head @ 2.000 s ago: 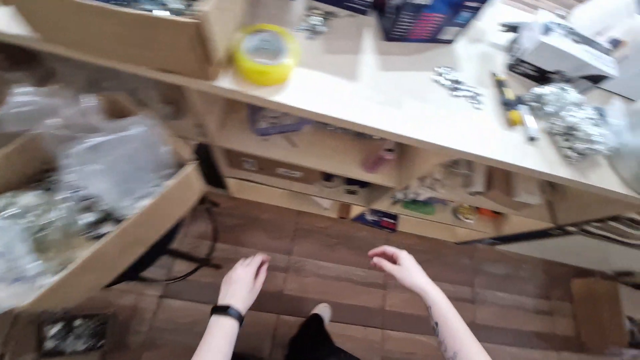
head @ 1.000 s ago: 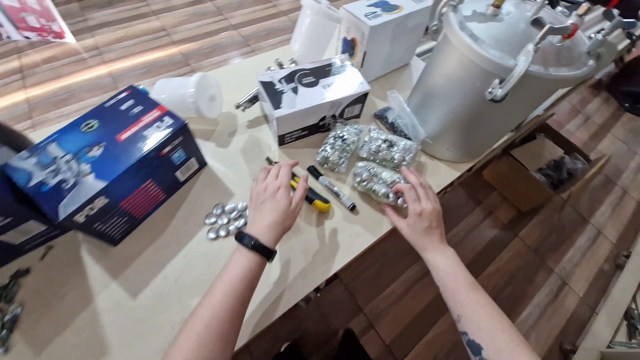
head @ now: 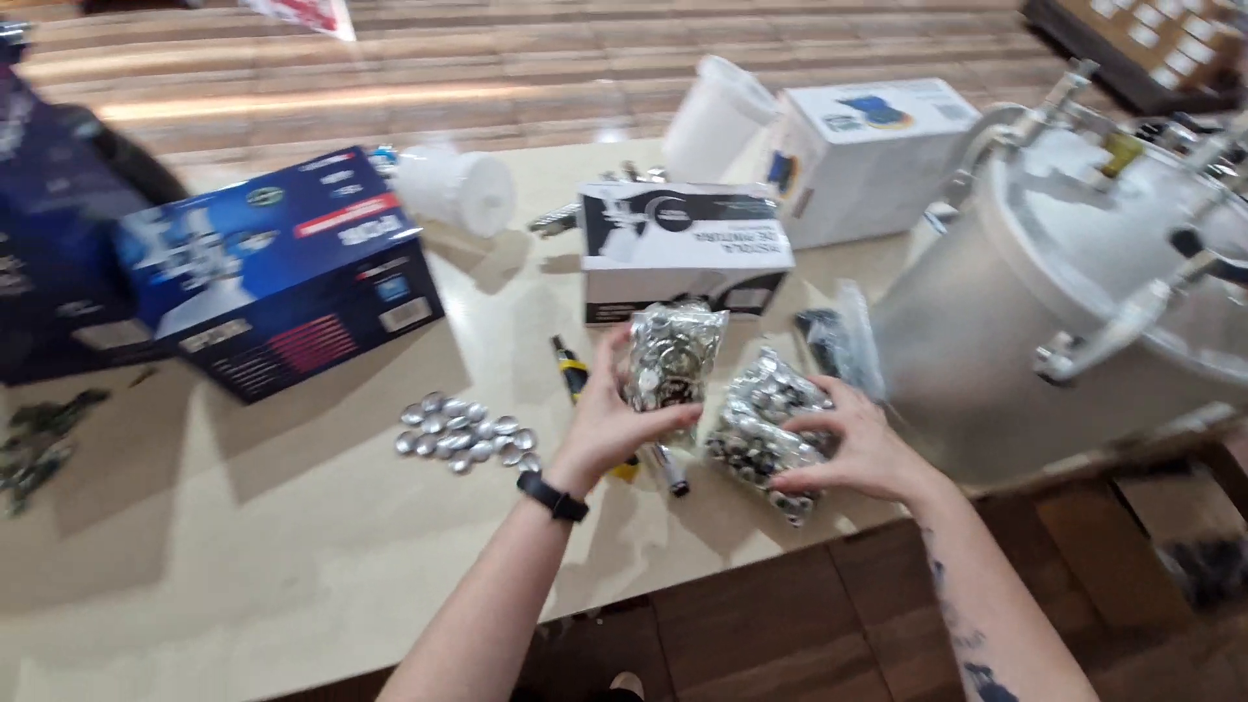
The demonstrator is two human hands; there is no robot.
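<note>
My left hand [head: 624, 414] grips a clear plastic bag of small shiny metal parts [head: 675, 359], held above the bench in front of a white and black box [head: 687, 249]. My right hand [head: 848, 444] rests on other clear bags of metal parts [head: 765, 434] lying on the bench, its fingers curled over their right side. Partly under my left hand lie a yellow and black cutter-like tool [head: 570, 369] and a marker [head: 668, 470]. Loose round metal pieces [head: 466, 432] are spread to the left of my left wrist.
A blue box [head: 283, 263] stands at the left, a white plastic cup [head: 458, 190] behind it. A white box [head: 873, 161] and a large metal pressure tank [head: 1053, 292] stand at the right. The bench's front edge [head: 624, 591] runs below my hands.
The view has swung from the shelves and floor to the bench top. My left hand, over the yellow tool one second ago, has moved right and taken hold of a bag of metal parts.
</note>
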